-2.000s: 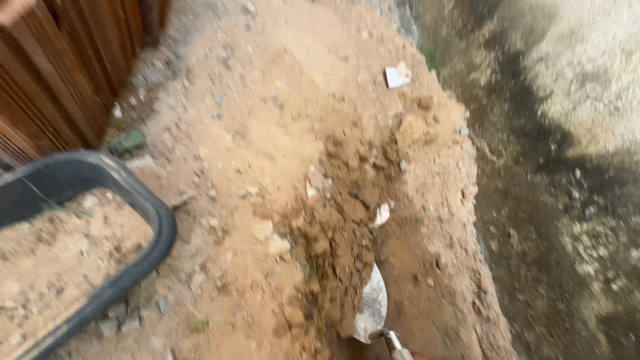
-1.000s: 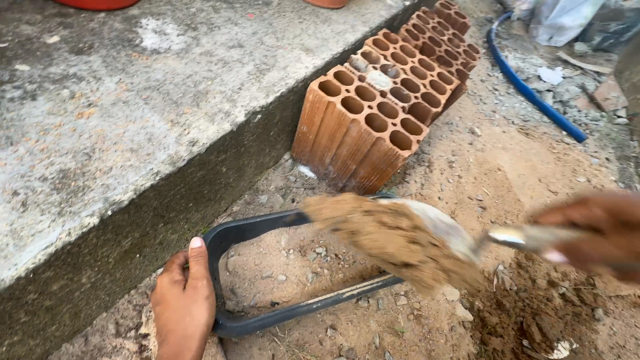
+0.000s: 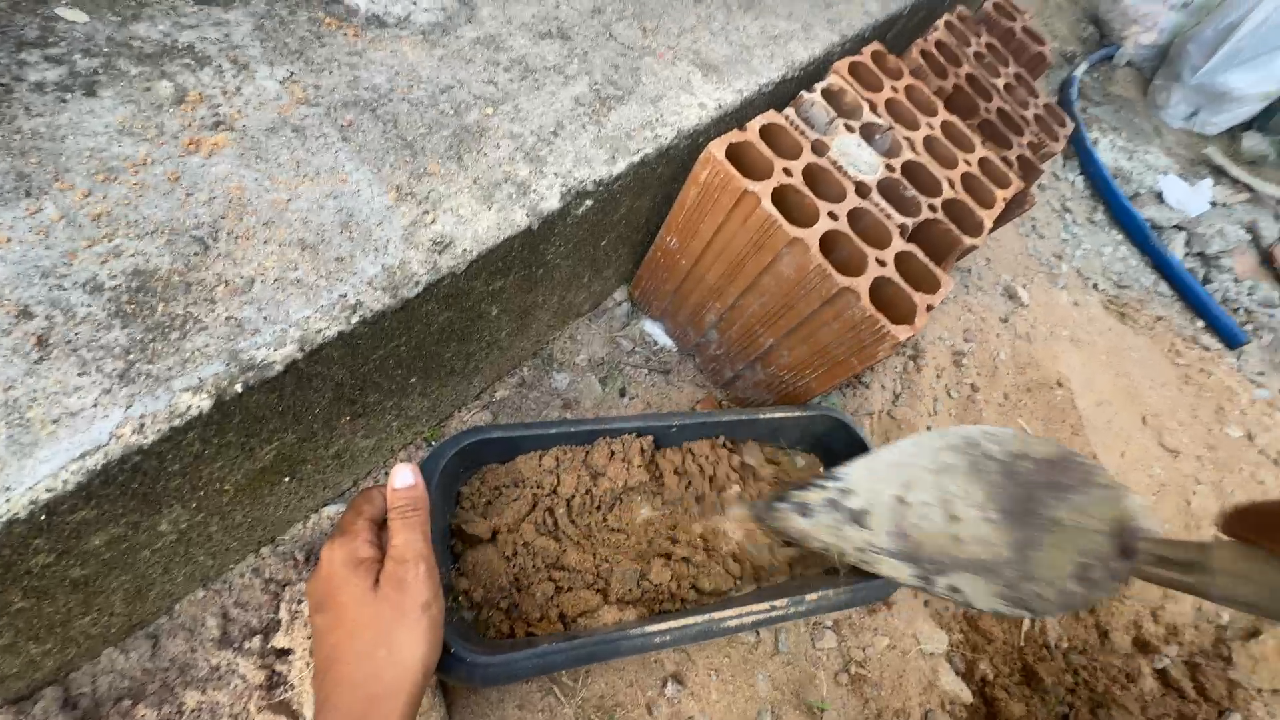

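A black plastic trough (image 3: 660, 636) lies on the ground, with loose brown soil (image 3: 600, 530) inside it. My left hand (image 3: 380, 590) grips the trough's left end, thumb on top of the rim. From the right, a trowel (image 3: 970, 520) with a dirt-smeared metal blade reaches over the trough's right end, its tip above the soil. Only a bit of my right hand (image 3: 1250, 525) shows at the right edge, at the trowel's handle; most of it is out of view.
A concrete step (image 3: 280, 200) runs diagonally along the upper left. Hollow clay bricks (image 3: 800, 260) stand against it behind the trough. A blue hose (image 3: 1140, 230) and plastic bags (image 3: 1220, 70) lie at the upper right. Dug, darker soil (image 3: 1080, 660) is at the lower right.
Soil that was on the trowel one second ago is off it, and the trough, whose inside looked like bare ground then, holds soil. Two seconds ago the trowel was in the dug soil.
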